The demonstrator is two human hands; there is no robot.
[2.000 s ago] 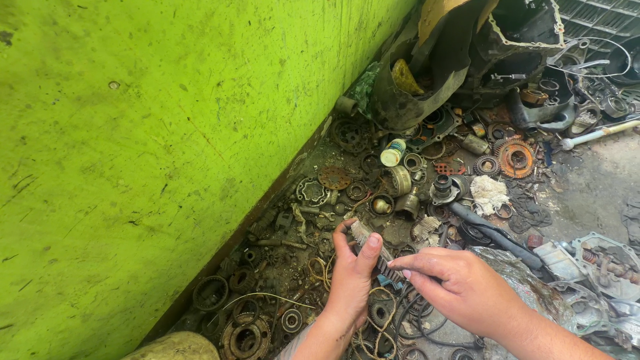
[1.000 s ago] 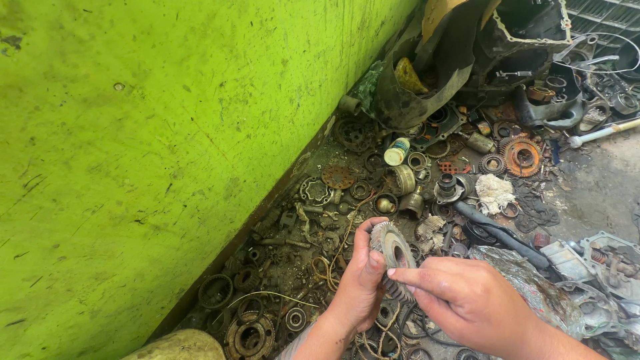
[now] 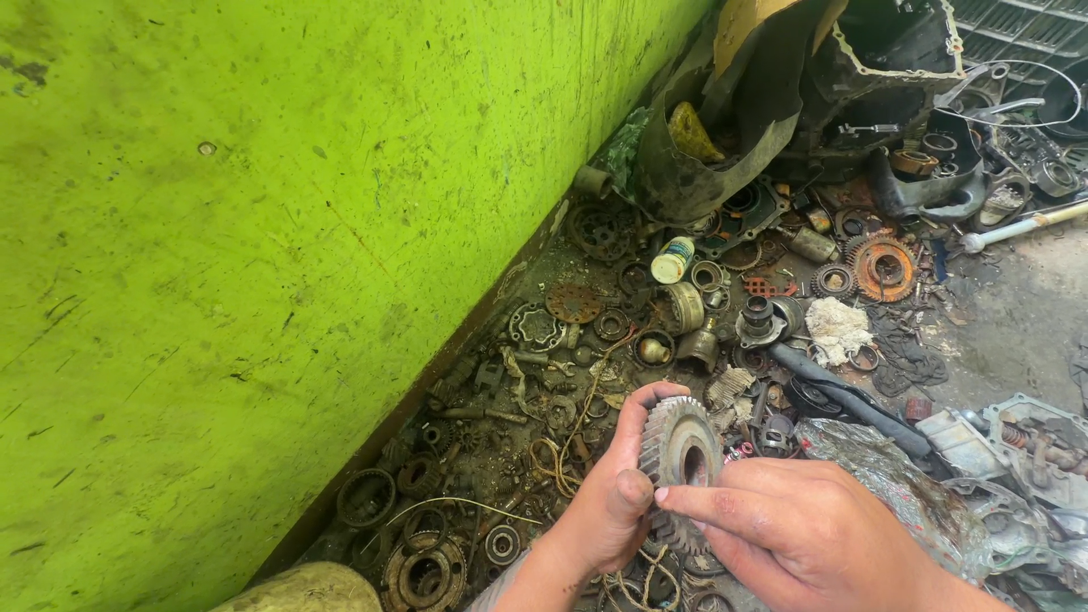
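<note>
A grey metal helical gear with a round centre bore is held up over the heap of parts. My left hand grips it from the left, fingers behind the rim and thumb at the near side. My right hand lies at the gear's right, its index fingertip touching the lower face near the teeth; the other fingers are curled, and whether they pinch the rim cannot be seen. Beneath and beyond the hands lie a rusty orange gear, a smaller gear, a white bottle and a piece of pale rag.
A bright green wall panel rises at the left. Bearing rings and greasy parts cover the floor along it. At the back stand a cut plastic container and a dark housing. A black hose and clear plastic wrap lie right.
The gear was seen nearly edge-on two seconds ago; it has turned so its face and bore show. My right index finger stays against it.
</note>
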